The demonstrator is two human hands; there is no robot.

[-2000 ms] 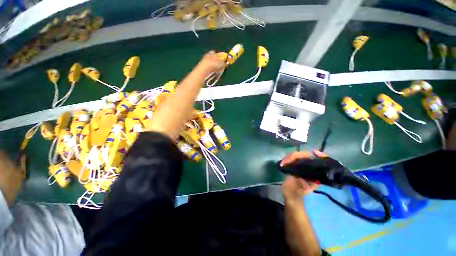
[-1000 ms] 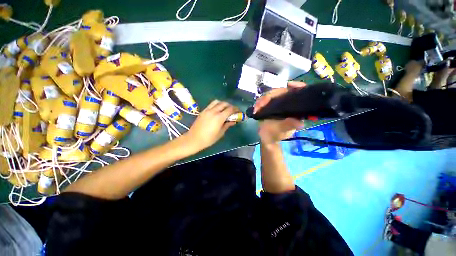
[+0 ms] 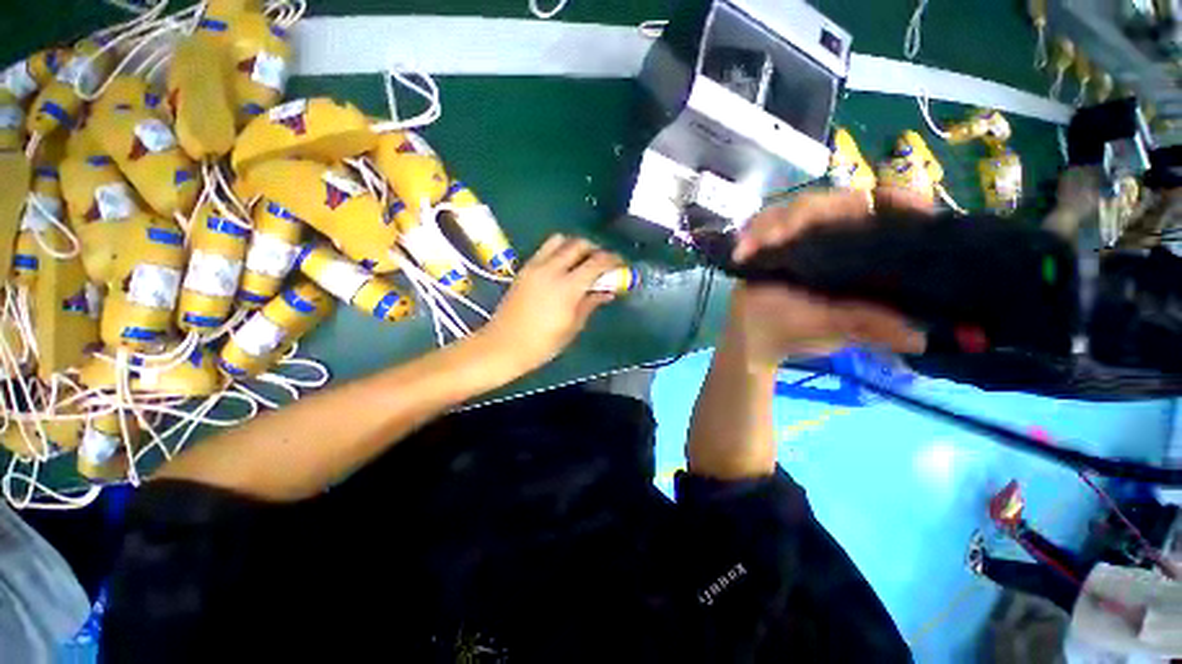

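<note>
My left hand (image 3: pixel 551 301) holds a yellow unit (image 3: pixel 614 279) on the green bench; only its blue-and-white banded end shows past my fingers. My right hand (image 3: pixel 791 305) is closed around the black electric screwdriver (image 3: pixel 933 272), held nearly level and blurred, with small green and red lights on it. The screwdriver's front end points left at the pickup ledge of the screw feeder (image 3: pixel 765 97), just right of and above the held unit. Whether the bit touches the ledge I cannot tell. The units are apart from the screwdriver tip.
A large pile of yellow units (image 3: pixel 143 279) with white cords lies on the left of the green bench (image 3: pixel 544 143). Several yellow units (image 3: pixel 911 162) lie right of the feeder. Another black device (image 3: pixel 1106 136) and a person's arm are at the far right. A black cord hangs over the blue floor (image 3: pixel 830 519).
My left hand went from reaching across the bench to holding a unit near its front edge. The screwdriver came up to that unit's end, then moved right and up to the feeder's ledge.
</note>
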